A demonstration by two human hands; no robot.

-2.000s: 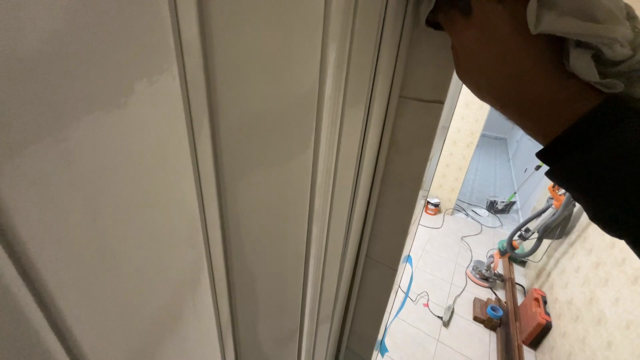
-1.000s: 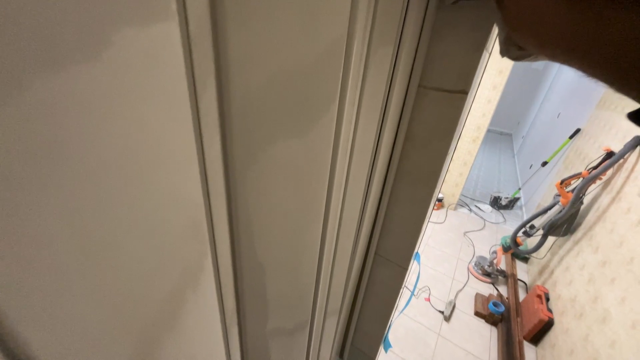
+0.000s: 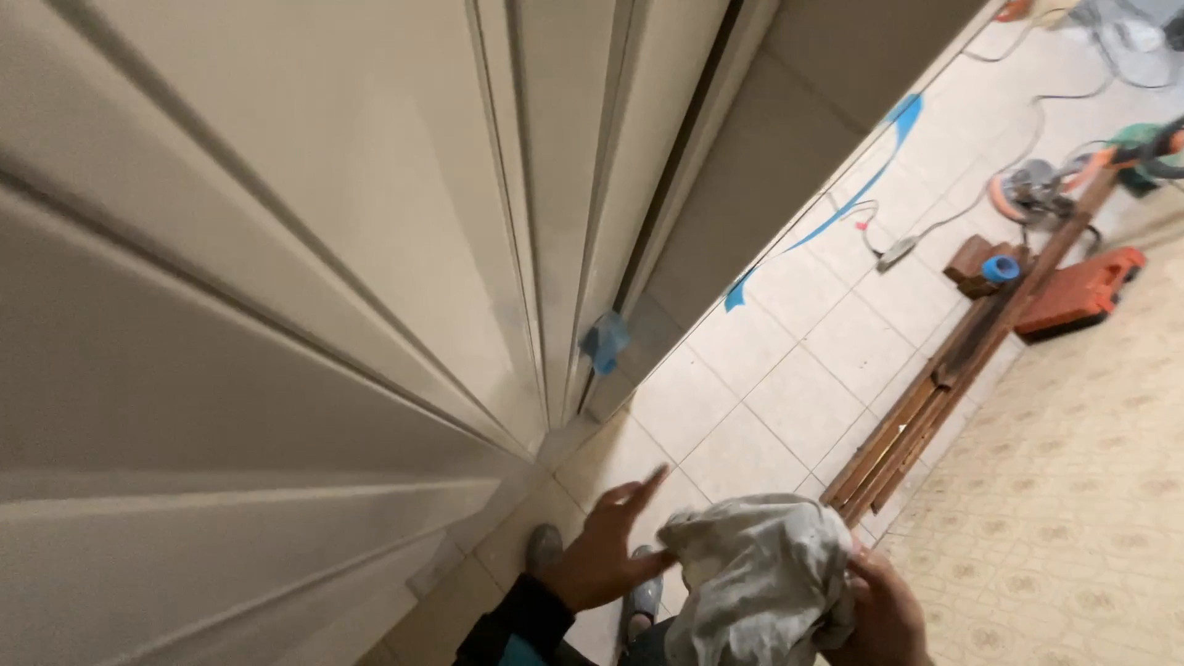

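A crumpled whitish cloth [image 3: 763, 573] hangs at the bottom centre, low in front of my body. My right hand [image 3: 883, 606] grips its right side, with part of the fingers hidden by the folds. At the cloth's left edge is my left hand [image 3: 606, 546], its fingers spread and index finger pointing up and away; the thumb is close to the cloth, and whether it touches cannot be told. A white panelled door [image 3: 398, 185] fills the left of the view, beside a frame where a piece of blue tape [image 3: 605, 342] sticks near the bottom.
Long wooden boards [image 3: 925, 407] lie along the patterned wall [image 3: 1045, 536]. Near them are an orange tool case [image 3: 1082, 294], a roll of blue tape [image 3: 1000, 269] and a power tool with a disc [image 3: 1031, 192]. A cable with a connector [image 3: 895, 252] and a blue tape strip [image 3: 860, 194] lie on the tiles.
The view has tilted down. A hand raised at the upper right, with whitish cloth beside it two seconds ago, is no longer there; both hands and the cloth are now low in front of me.
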